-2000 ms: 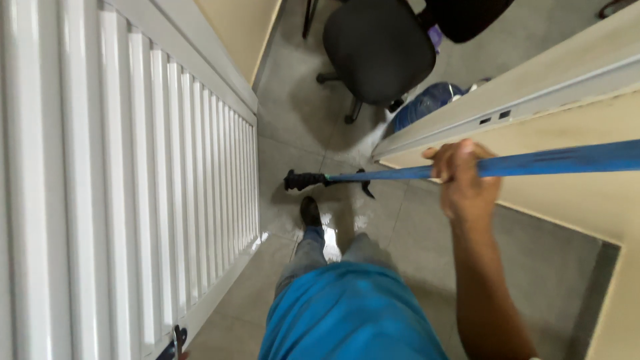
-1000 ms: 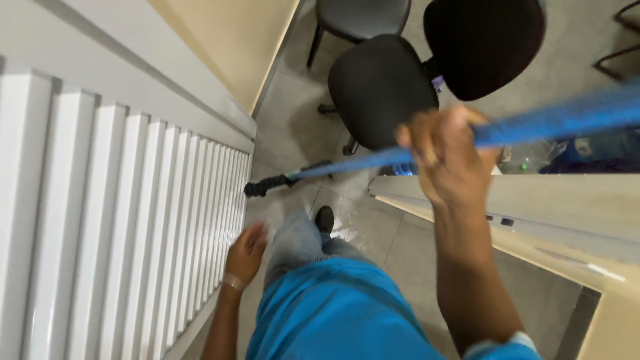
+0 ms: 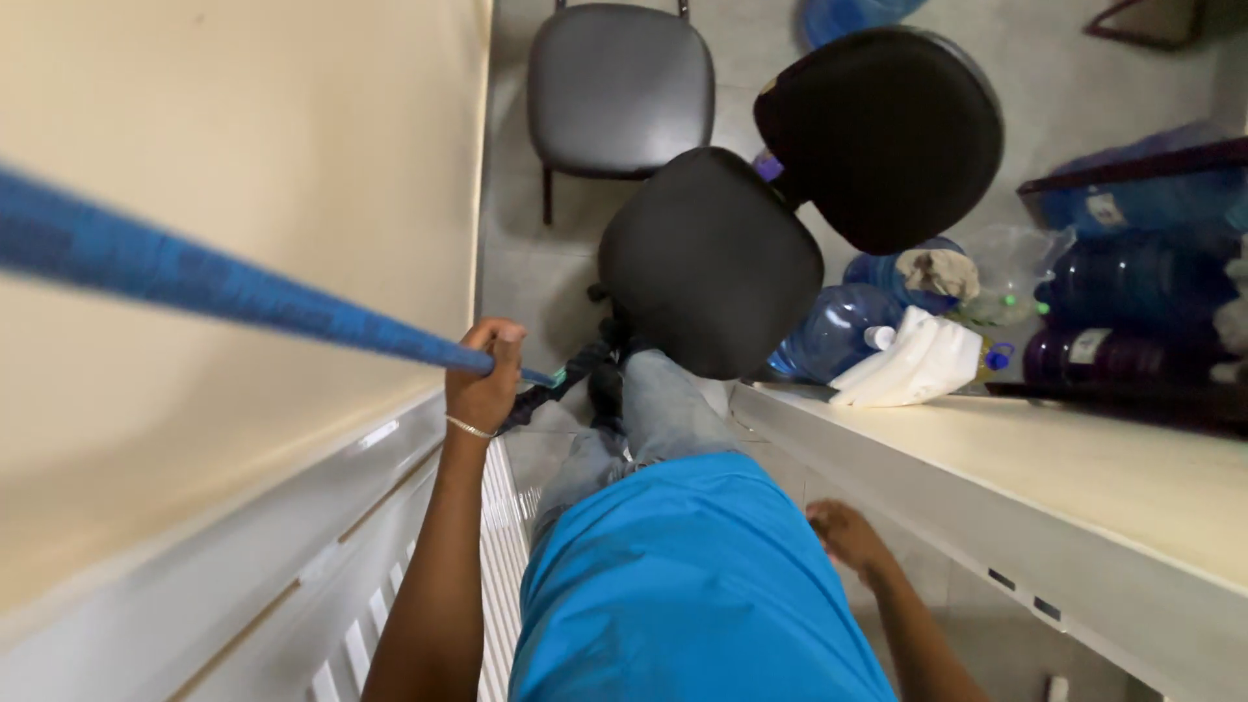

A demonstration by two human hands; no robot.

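Observation:
My left hand (image 3: 485, 375) is closed around a long blue pole (image 3: 244, 292), which slants from the upper left down toward the floor. At the pole's lower end, past a small green collar, is a dark mop or broom head (image 3: 575, 375), partly hidden beside my shoe and the chair. My right hand (image 3: 843, 534) hangs low at my right side near the white door frame; its fingers are loosely curled, and I see nothing in it.
Ahead stand a black office chair (image 3: 712, 263) and a grey padded chair (image 3: 621, 88). Blue water jugs (image 3: 843, 327), a white plastic bag (image 3: 916, 361) and a dark bottle rack (image 3: 1150, 390) are on the right. A cream wall (image 3: 292, 127) and white slatted door (image 3: 502, 575) flank my left.
The blue pole has passed from my right hand to my left, and its upper end now points left. My right hand has dropped to my side. The view has moved forward past the doorway.

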